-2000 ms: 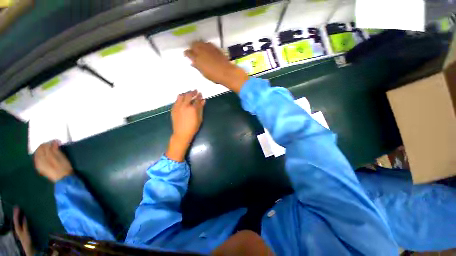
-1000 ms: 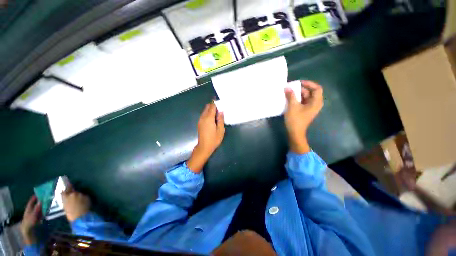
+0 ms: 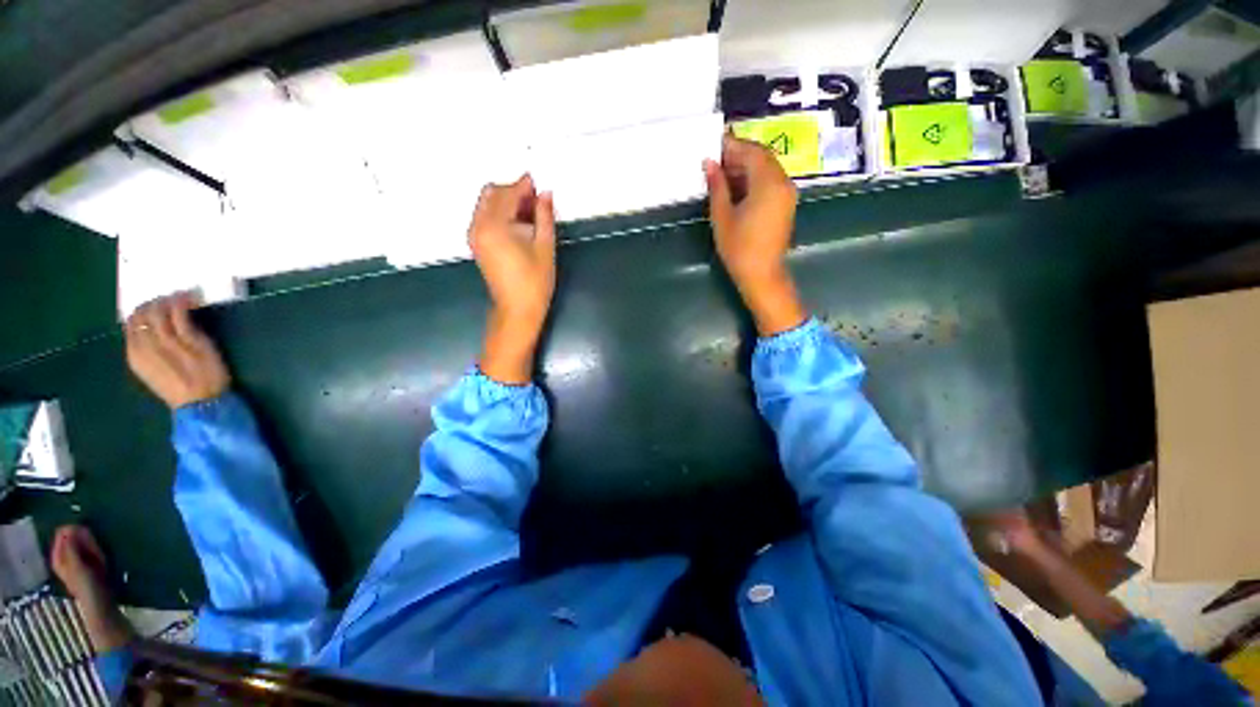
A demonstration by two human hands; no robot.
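Note:
A white card insert [image 3: 629, 159] lies over the open white retail box in front of me. My left hand [image 3: 514, 246] is at its left front corner, thumb and fingertips pinching the edge. My right hand [image 3: 753, 207] is at its right edge, with fingertips on the card. To the right, uncovered boxes show lime-green packets [image 3: 929, 134] in front of black accessories [image 3: 923, 86]. Boxes to the left are covered in white.
The dark green bench [image 3: 650, 373] lies below the box row. A brown carton [image 3: 1205, 435] stands at the right. Another person's hand [image 3: 176, 348] touches a box at the left. Another person's arm [image 3: 1057, 566] reaches in at lower right. A small green-and-white box [image 3: 44, 445] is at far left.
Both hands have moved forward from over the bench to the box row, bringing the white insert onto the nearest uncovered box. The neighbour's hand at left has moved up to the boxes.

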